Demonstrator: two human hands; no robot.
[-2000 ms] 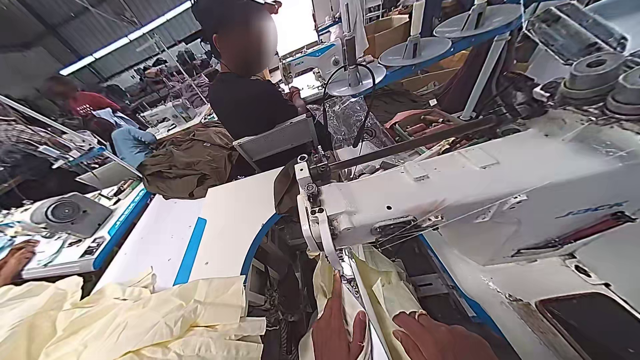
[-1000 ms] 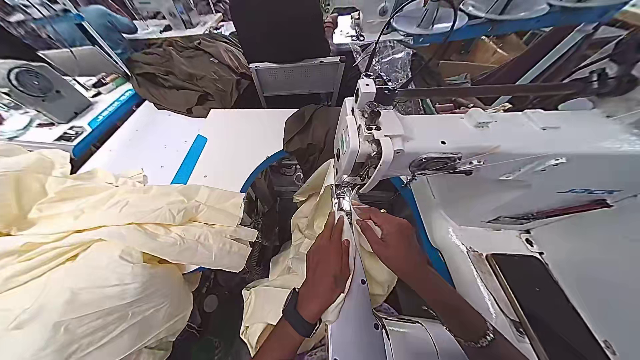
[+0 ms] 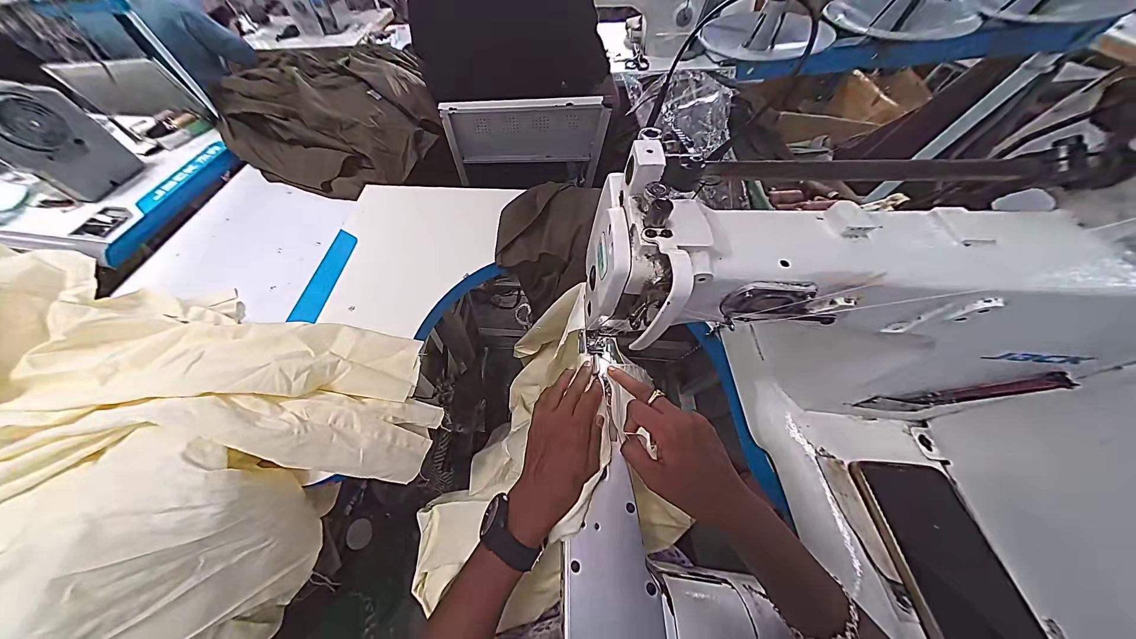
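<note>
A white Jack industrial sewing machine (image 3: 843, 266) reaches in from the right, its needle area above a narrow metal arm bed (image 3: 608, 568). Pale yellow fabric (image 3: 497, 470) drapes around that bed. My left hand (image 3: 561, 444), with a dark watch on the wrist, lies flat on the fabric just in front of the presser foot (image 3: 600, 344). My right hand (image 3: 679, 444), wearing a ring, presses the fabric from the other side, index finger extended toward the foot and the other fingers bent. The needle tip is too small to make out.
More pale yellow fabric (image 3: 204, 399) is heaped at the left over a white table (image 3: 417, 231) with blue edging. A smartphone (image 3: 945, 550) lies at the lower right. Brown cloth (image 3: 328, 115) and a chair back (image 3: 528, 133) are behind; thread stands (image 3: 768, 35) are at the back right.
The view has swung down toward the machine since the first frame. Both hands, lower in that frame, are now close together near the presser foot. Since one second ago they have hardly moved.
</note>
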